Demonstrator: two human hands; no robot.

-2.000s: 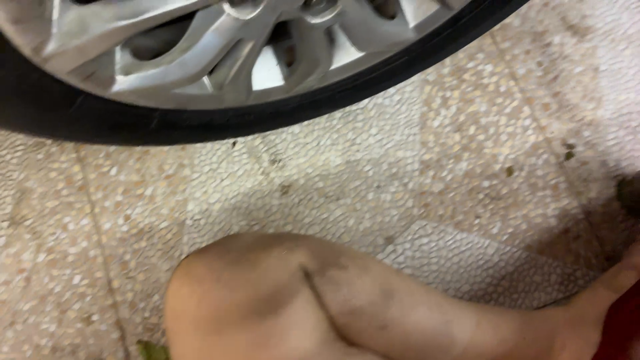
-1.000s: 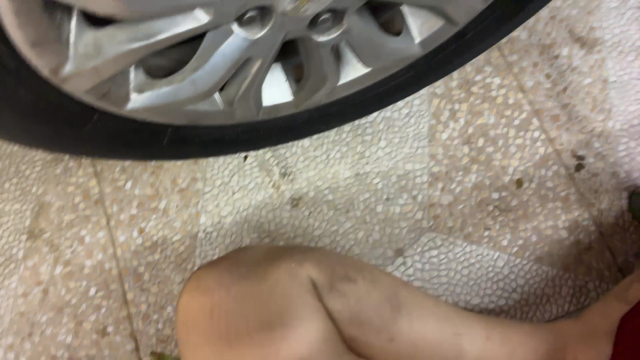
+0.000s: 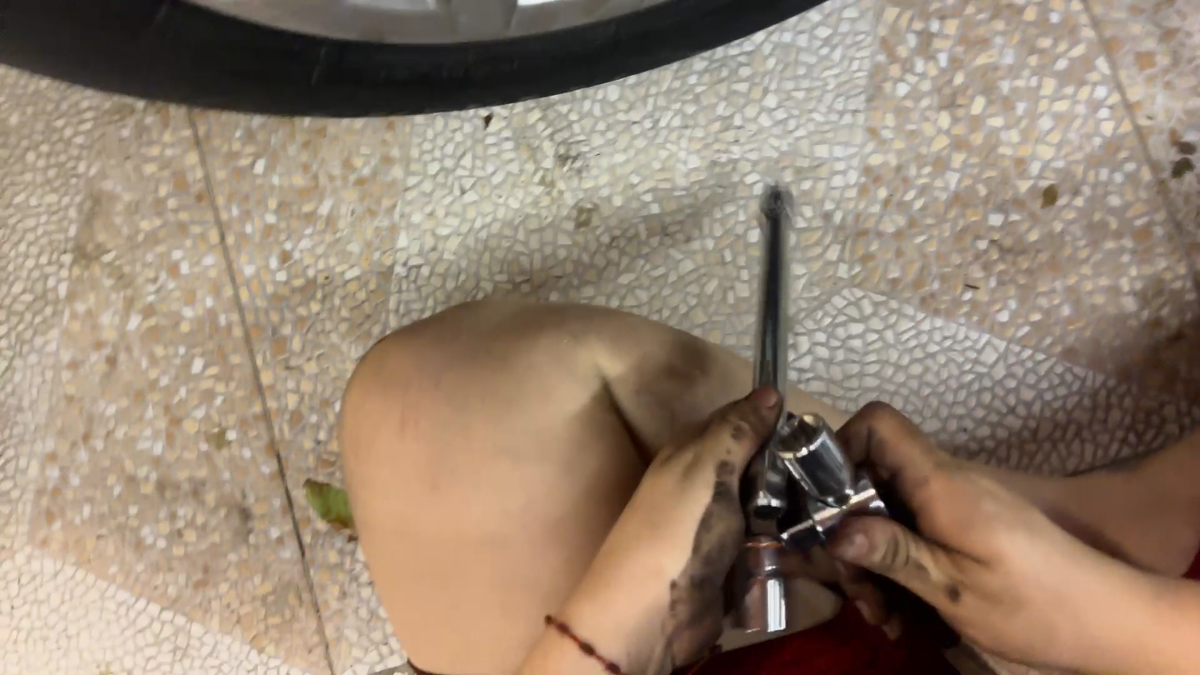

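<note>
My left hand (image 3: 717, 516), smudged with dark grime, holds a chrome bar-handled tool (image 3: 771, 309) whose shaft points up and away over the floor. A chrome socket (image 3: 764, 600) is at the tool's near end, below the left hand. My right hand (image 3: 914, 525), also grimy, grips chrome socket pieces (image 3: 816, 459) right beside the tool, with one socket's mouth facing up. Whether these pieces are joined to the bar I cannot tell. Both hands are above my bent leg.
A car tyre (image 3: 375, 84) with a silver wheel rim (image 3: 375, 19) crosses the top left. My bent knee (image 3: 469, 394) fills the lower middle. Around it lies a mosaic-patterned stone floor (image 3: 581, 225), with a green leaf (image 3: 328, 503) beside the knee.
Both hands, with the chrome tool and sockets, have come into view at the lower right; neither earlier frame shows them. The view has shifted, so less of the wheel shows.
</note>
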